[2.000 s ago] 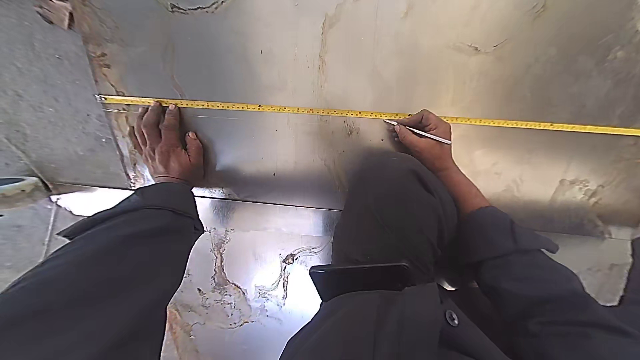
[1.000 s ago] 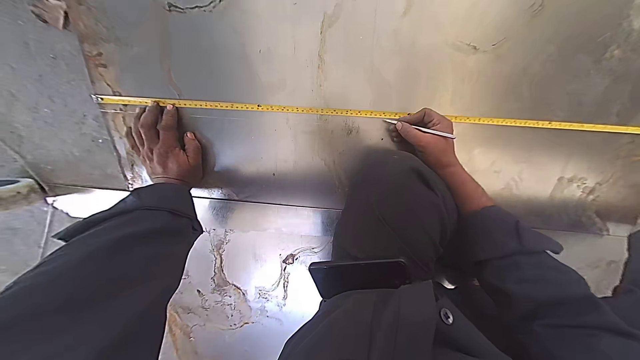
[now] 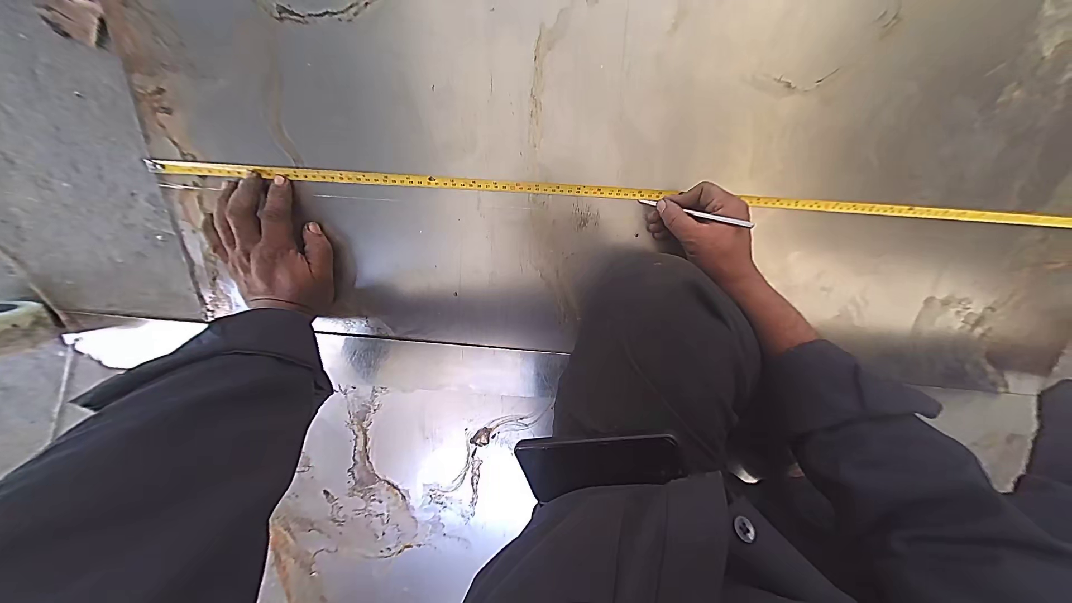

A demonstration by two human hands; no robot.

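Observation:
A yellow measuring tape (image 3: 519,188) lies stretched across a stained sheet of metal (image 3: 435,260), its end hook at the sheet's left edge. My left hand (image 3: 272,243) is flat on the sheet near that end, fingers apart, with fingertips pressing on the tape's lower edge. In my right hand (image 3: 708,222) is a thin, light-coloured marking tool (image 3: 712,219), a pencil or scriber. Its tip touches or nearly touches the sheet just below the tape. A faint straight line runs on the metal under the tape, right of my left hand.
My bent knee (image 3: 662,335) in dark cloth rests at the sheet's near edge, between my arms. A black phone (image 3: 599,466) lies on my lap. Another shiny, stained sheet (image 3: 402,477) is below. Grey paving (image 3: 75,176) borders the left side, with a brownish fragment (image 3: 79,18) at the top.

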